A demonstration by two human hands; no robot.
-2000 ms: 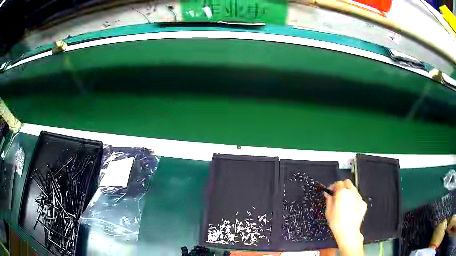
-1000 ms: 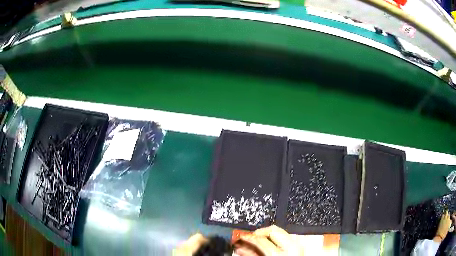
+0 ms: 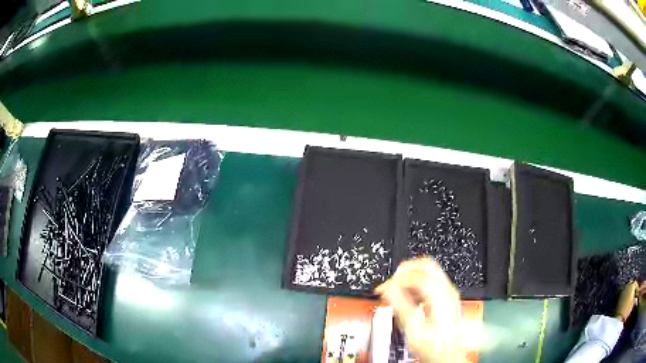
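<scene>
My right hand [image 3: 428, 305] is blurred over the orange fixture [image 3: 360, 308], near the front rims of the middle trays. Its fingers are bent together; what it holds, if anything, cannot be made out. The fixture carries white or silver plates and small dark pieces. Small silver parts [image 3: 340, 267] lie heaped low in a black tray [image 3: 350, 184]. Small dark parts [image 3: 446, 237] are spread in the tray to its right. My left hand is not in view.
A black tray [image 3: 53, 159] of tangled black rods [image 3: 74, 241] stands at the far left, beside a clear plastic bag [image 3: 166, 227]. A near-empty tray [image 3: 544, 248] is on the right. Another person's hand and sleeve [image 3: 597, 340] reach a black pile [image 3: 596, 280] at far right.
The camera has tipped downward, showing more of the fixture. One second ago both hands were at the bottom edge around something dark; now my left hand is out of view and my right is farther right.
</scene>
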